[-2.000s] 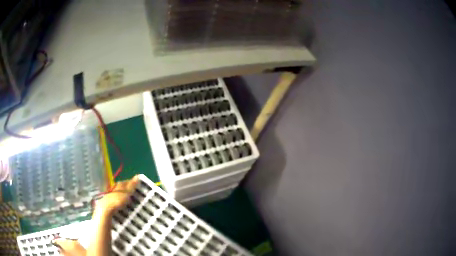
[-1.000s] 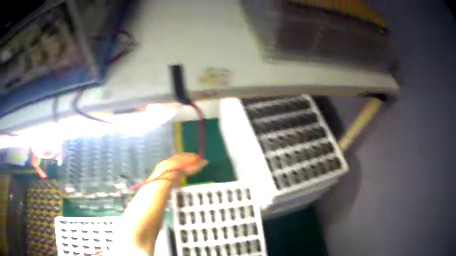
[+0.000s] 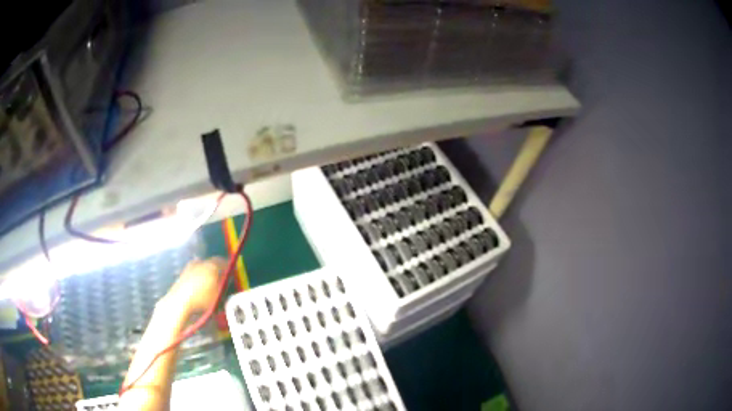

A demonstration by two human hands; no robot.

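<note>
A stack of white foam trays [image 3: 389, 317] stands on the green bench mat below the shelf. Dark round parts fill the top tray's slotted rows. Another white tray [image 3: 309, 345] with rows of dark parts lies left of the stack, cut off by the bottom edge. A bare forearm and hand [image 3: 201, 285] reach from the lower left over clear blister trays [image 3: 120, 301]; they look like another person's. The fingers are blurred and their hold is unclear. Neither of my own hands can be made out.
The pale shelf [image 3: 257, 88] overhangs the bench and bears a stack of clear trays [image 3: 449, 48] and a blue-edged case [image 3: 48, 136]. A red cable [image 3: 245, 217] hangs from its edge. Bright light glares at left. A grey wall stands at right.
The hand has left the edge of the loose white tray and is over the blister trays. The loose tray has turned straighter beside the stack. The view has shifted.
</note>
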